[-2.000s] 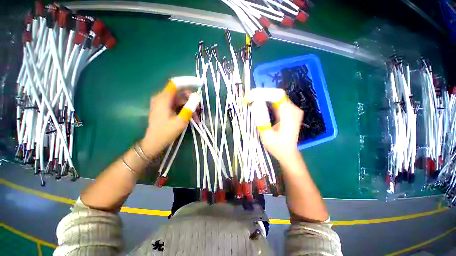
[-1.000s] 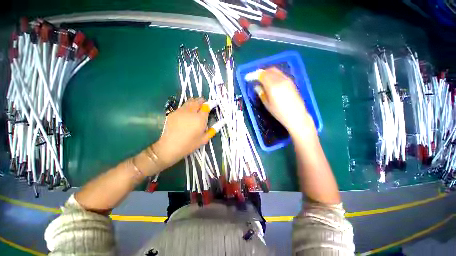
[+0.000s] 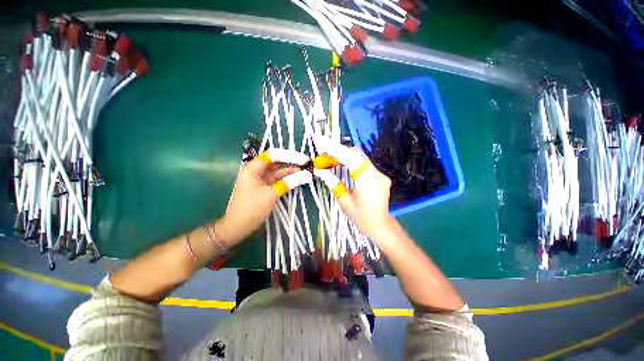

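Note:
My left hand (image 3: 272, 180) and my right hand (image 3: 346, 173) meet fingertip to fingertip over the centre bundle of white cable assemblies (image 3: 288, 240). Both wear white and yellow-orange finger cots. A small black part (image 3: 309, 166) shows between the fingertips of both hands. Whether a cable end is in it is too small to tell. The bundle's red end pieces (image 3: 332, 269) lie towards me, its dark ends away from me. The blue parts bin (image 3: 457, 158) stands right of the bundle, holding many loose black parts.
A large cable bundle (image 3: 60, 141) lies at the left. More bundles (image 3: 559, 169) lie on clear plastic at the right. Another bundle (image 3: 346, 32) lies at the far side, over the pale edge strip (image 3: 424, 58). The green mat (image 3: 169, 155) lies under them.
My right hand has come out of the blue bin and moved left to my left hand. The left fingertips now meet the right ones around a black part.

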